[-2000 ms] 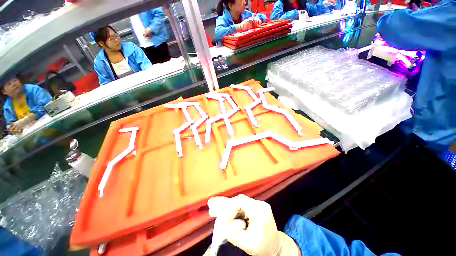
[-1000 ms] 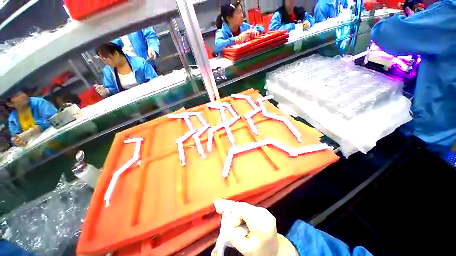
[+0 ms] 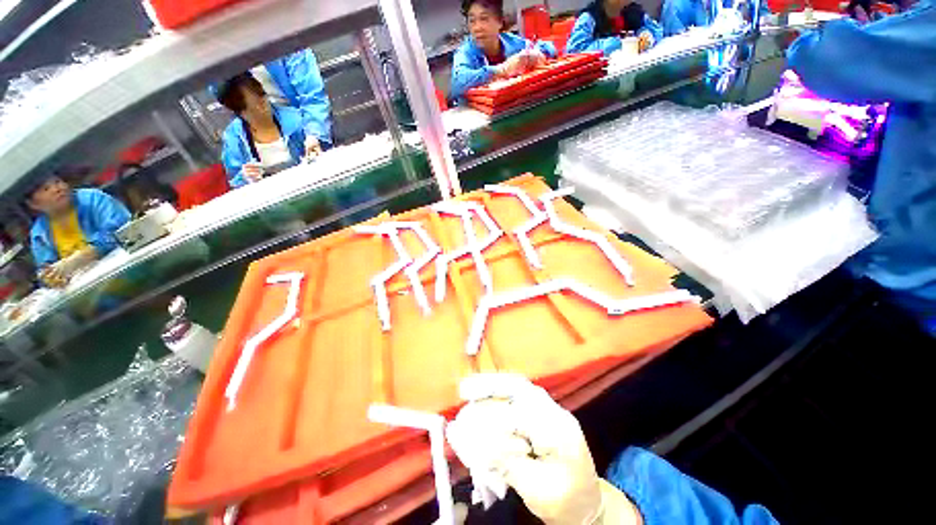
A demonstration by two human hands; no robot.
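My right hand (image 3: 529,446), in a cream glove, is low at the centre, fingers closed on a crumpled white wiping cloth (image 3: 490,484). A bent white strip (image 3: 440,461) stands against its fingertips and runs down past the bottom edge; whether the fingers grip it is unclear. My left hand is not clearly visible; a blue sleeve (image 3: 41,508) shows in the lower left corner. Several bent white strips lie on the orange-red foam tray (image 3: 339,410), one alone at left (image 3: 269,333) and a long one in front (image 3: 554,289).
Clear plastic trays (image 3: 708,169) are stacked over white sheets (image 3: 780,261) right of the foam. Crinkled clear plastic (image 3: 113,431) and a small bottle (image 3: 188,338) are at left. A metal post (image 3: 419,103) stands behind the foam. A person in blue (image 3: 898,154) is close at right; others sit across.
A bent strip has come into view beside my right hand. The hand has moved slightly up and right in the picture, and the cloth now shows below the fingers.
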